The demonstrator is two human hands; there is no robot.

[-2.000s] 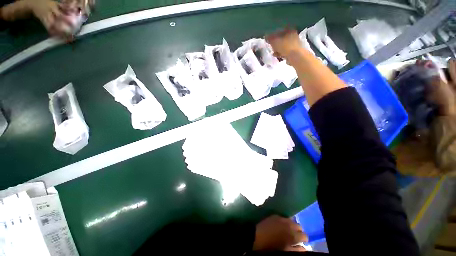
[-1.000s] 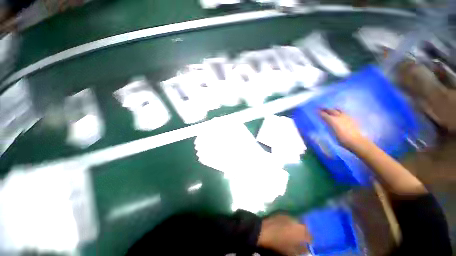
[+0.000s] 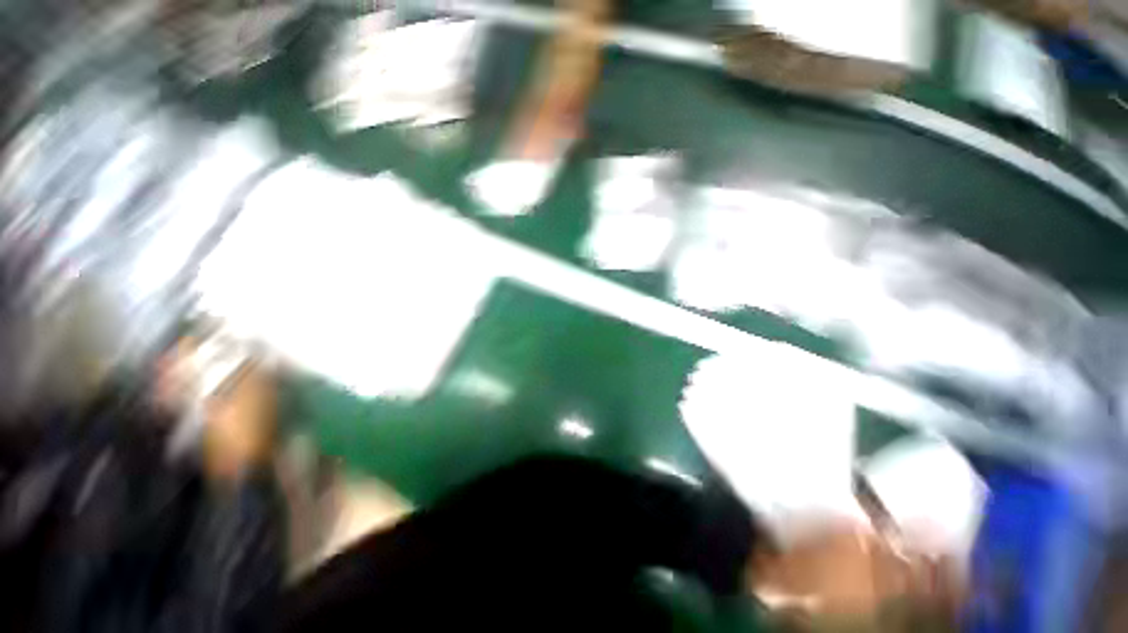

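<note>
The frame is badly blurred. My left hand (image 3: 841, 571) is at the lower right, at the near edge of the long white insert stack (image 3: 779, 433). Its fingers are smeared, so I cannot tell whether it holds anything. The smaller pile of white cards (image 3: 925, 488) lies just right of the stack. Part-packed white units (image 3: 631, 213) stand in a row beyond the whitish rail, crowded together towards the right. My right hand is not in view.
White product boxes (image 3: 346, 278) cover the left of the green bench (image 3: 557, 352). A neighbour's hand (image 3: 241, 414) is at the lower left. Another person's arm (image 3: 563, 93) reaches in from the top. The blue bin (image 3: 1027, 544) is cut at the right.
The view has swung left, so the stack and blue bin sit further right. My right hand has left the picture. The small blue tub no longer shows by my left hand.
</note>
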